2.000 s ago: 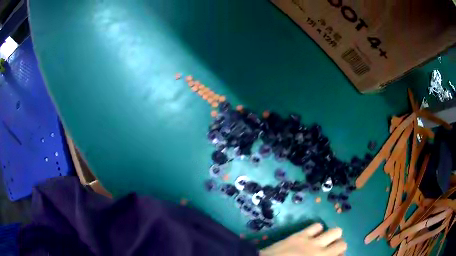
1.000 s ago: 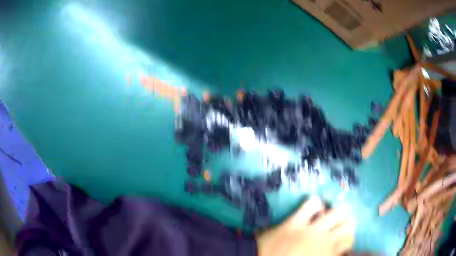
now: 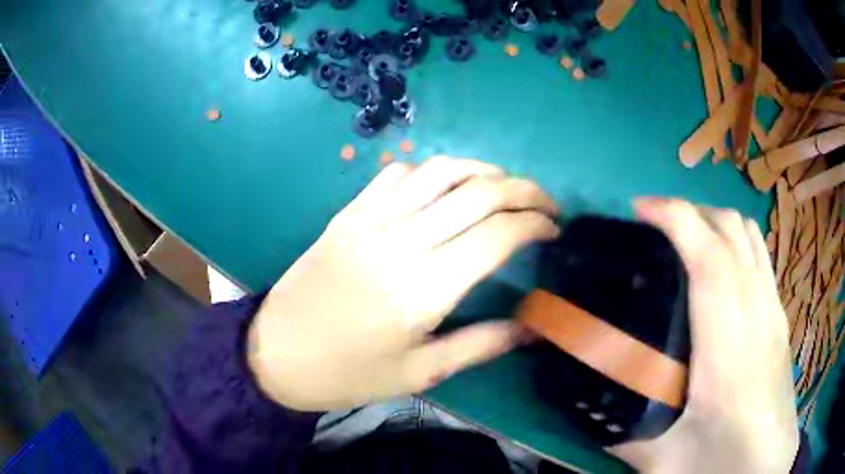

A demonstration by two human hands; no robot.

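A black housing [image 3: 611, 264] is near the table's front edge, with one tan strap [image 3: 602, 347] lying across it. My right hand [image 3: 727, 324] grips the housing along its right side. My left hand [image 3: 408, 268] is at the housing's left side, its thumb at the strap's left end and its fingers bent near the upper left edge. Whether a small piece is between the left fingertips is hidden and blurred. Black strap buttons [image 3: 371, 79] lie loose beyond my left hand, with a few tiny orange discs [image 3: 348, 152] around them.
A pile of loose tan straps [image 3: 806, 222] lies at the right. Another black housing [image 3: 801, 42] is at the upper right. The green table [image 3: 167, 65] has a curved front edge. A blue perforated surface [image 3: 46, 222] and an open brown carton [image 3: 176, 264] are below it at left.
The view has shifted down toward the table's front edge. The left hand, earlier at the buttons' near side, is now at the housing. The right hand and the housing with its strap have come into view.
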